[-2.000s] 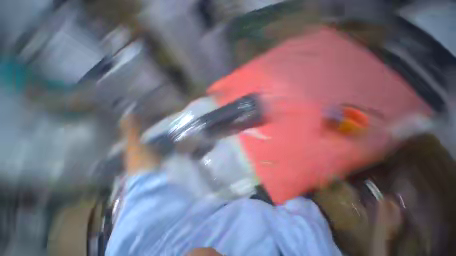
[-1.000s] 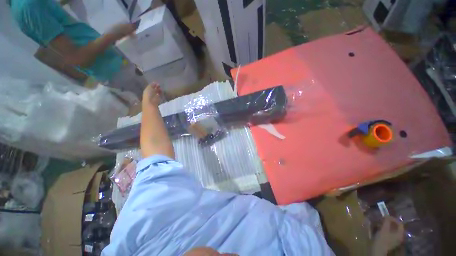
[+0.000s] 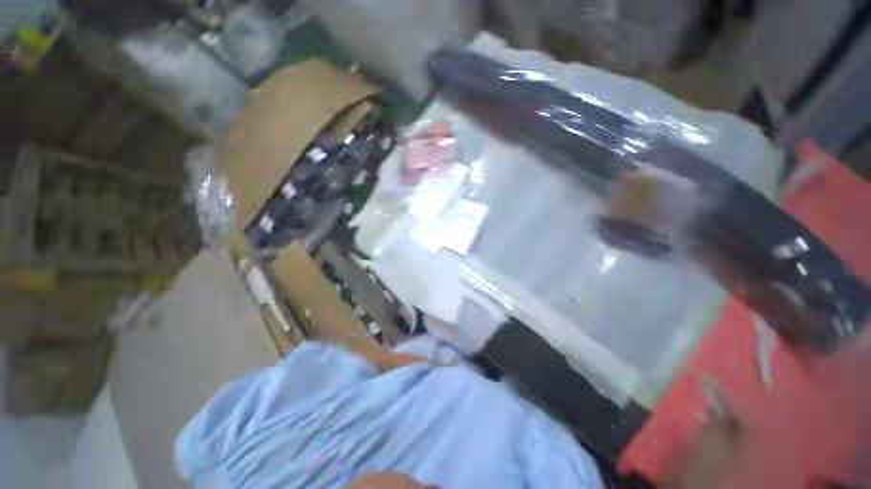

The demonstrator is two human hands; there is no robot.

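Note:
The long dark bagged unit lies across the white wrapped stack, its near right end over the red surface. A small brown and black bagged part lies against its near side. A bag with pink-red contents and white papers lie at the stack's left end. My left hand is mostly hidden and blurred at the stack's near left edge, beside the papers; its grip is unclear. My right hand is blurred low over the red surface; its fingers are unclear.
A divided brown carton holding dark units with white labels stands left of the stack. Brown cardboard lies nearer at the left. A pallet-like wooden frame is at the far left. Grey-white cartons stand at the upper right.
The view has swung left. My left hand has left the unit's left part and come back to the stack's near edge. My right hand has moved from the lower-right carton to the red surface.

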